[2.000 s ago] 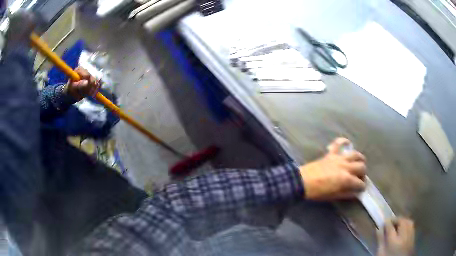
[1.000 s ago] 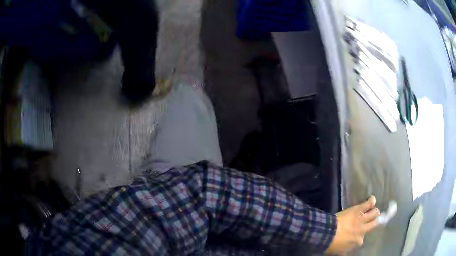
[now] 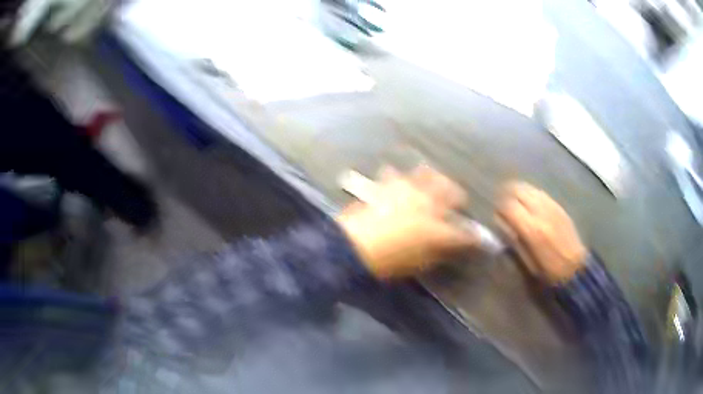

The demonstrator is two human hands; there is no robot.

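Observation:
The view is blurred. My left hand (image 3: 408, 219) lies over a narrow white strip (image 3: 358, 185) near the table's front edge. One strip end sticks out past its upper left side, and a pale part shows between the two hands. The rest is hidden under the left hand. My right hand (image 3: 542, 229) is beside the strip's right end, fingers bent down; whether it grips the strip cannot be told.
Finished strips (image 3: 308, 73) lie at the upper left of the table (image 3: 455, 115). Scissors (image 3: 358, 21) and a white stack (image 3: 478, 46) are at the top. Beige stock (image 3: 582, 142) lies right. A person's dark-clothed limb (image 3: 85, 154) is at the left, beyond the table edge.
The view has swung from the floor back to the table. My right hand, out of view one second ago, is in view again. The other person's dark limb now shows at the left edge.

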